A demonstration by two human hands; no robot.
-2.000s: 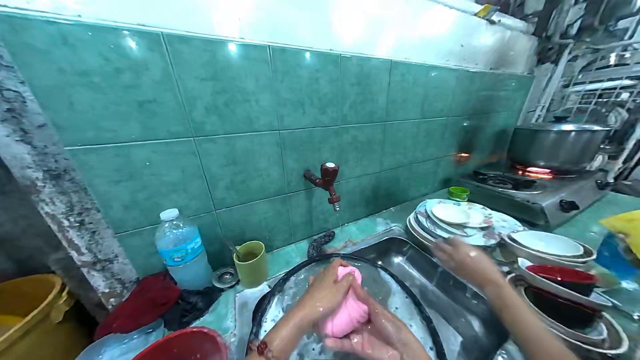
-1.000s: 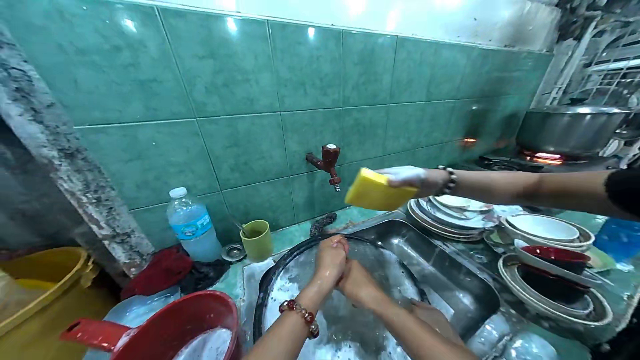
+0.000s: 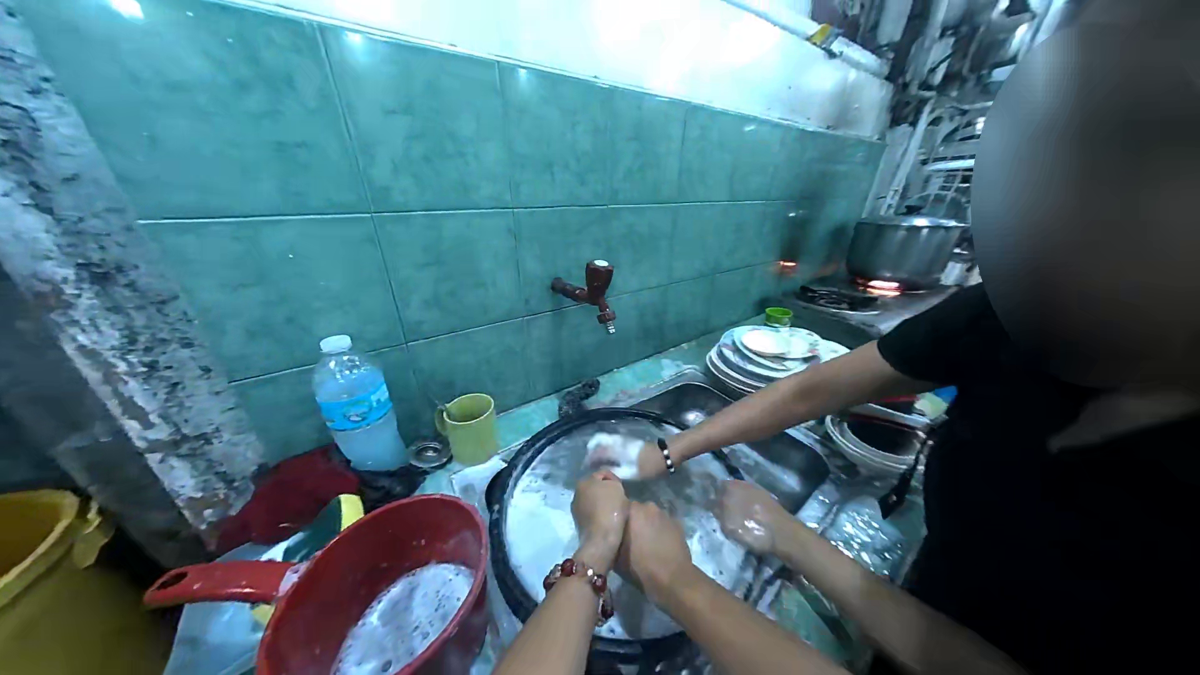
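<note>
My left hand (image 3: 600,516), with a beaded bracelet at its wrist, and my right hand (image 3: 652,544) are together with curled fingers. Both are over a large round basin (image 3: 534,544) with a black rim and sudsy water. Whether anything is inside them cannot be told. Another person's foam-covered hand (image 3: 619,455) is just beyond my left hand, above the suds. A second wet hand (image 3: 750,516) of another person is over the basin's right side. The basin rests across a stainless steel sink (image 3: 787,464), below a dark red faucet (image 3: 595,286).
At left are a red plastic dipper (image 3: 431,525) with suds, a bottle (image 3: 356,408), a yellow-green mug (image 3: 471,431), a green-and-yellow sponge (image 3: 328,525) and a yellow bucket (image 3: 37,572). Stacked plates (image 3: 750,361) and a pot over a flame (image 3: 905,248) are at right, behind a person in black (image 3: 1012,469).
The pink item in my hands two seconds ago is out of sight. The other person's hand has come down to the basin, without the yellow sponge seen in it before. That person's body has come into view.
</note>
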